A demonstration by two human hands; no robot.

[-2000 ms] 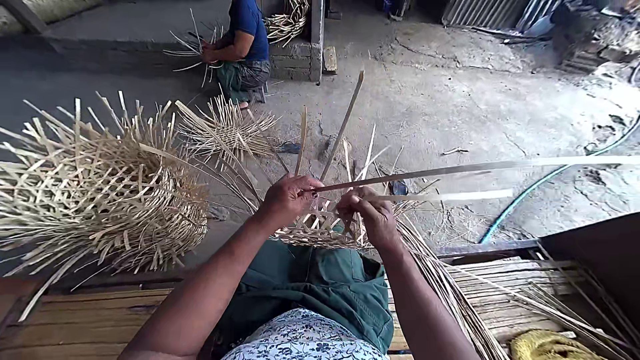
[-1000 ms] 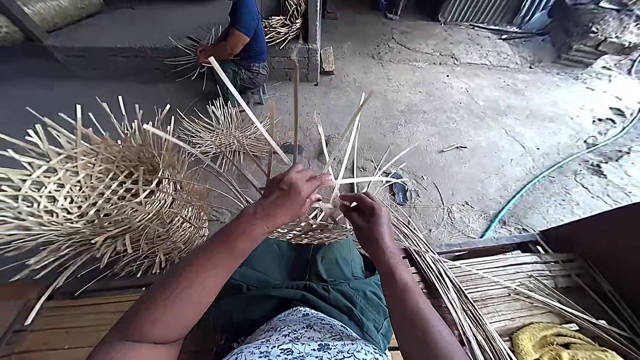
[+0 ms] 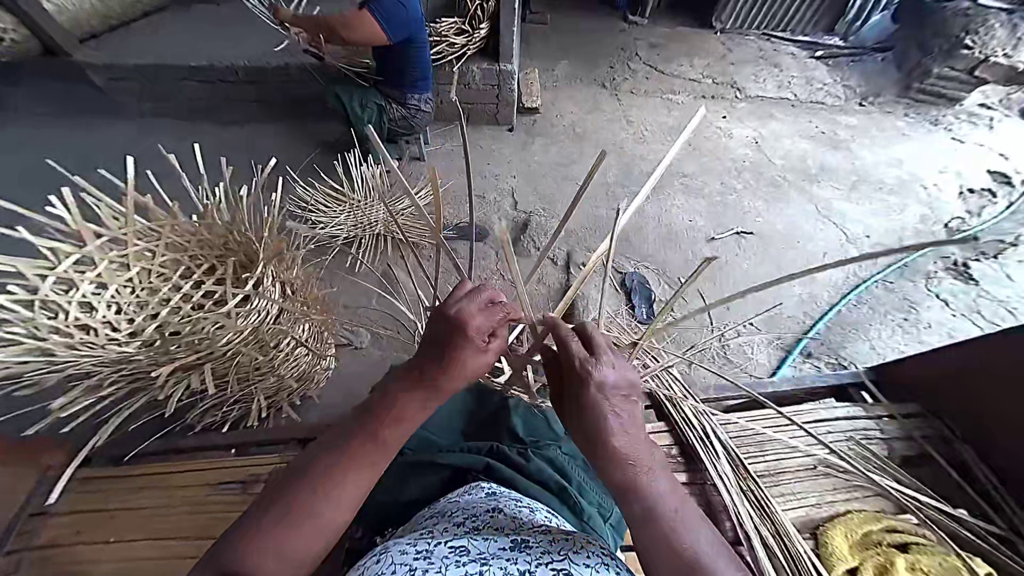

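A partly woven basket of flat split strips (image 3: 520, 376) rests at my lap, its loose ends fanning upward and outward. My left hand (image 3: 472, 324) is closed around strips at the basket's far edge. Just to its right, my right hand (image 3: 588, 372) pinches a pale strip (image 3: 640, 196) that slants up and to the right. The two hands nearly meet, and they cover much of the weave between them. A bundle of long thin strips (image 3: 736, 480) runs down beside my right forearm.
Stacked woven baskets with bristling ends (image 3: 184, 312) stand left, a smaller woven piece (image 3: 360, 200) beyond. A co-worker in a blue shirt (image 3: 400, 48) sits ahead, holding strips. A sandal (image 3: 638, 296), a hose (image 3: 848, 296), a slatted bamboo bench (image 3: 152, 504) and a yellow cloth (image 3: 888, 544) are around.
The pale strip that ran nearly level to the right two seconds ago now slants upward. My right hand has closed in on the strips beside my left hand.
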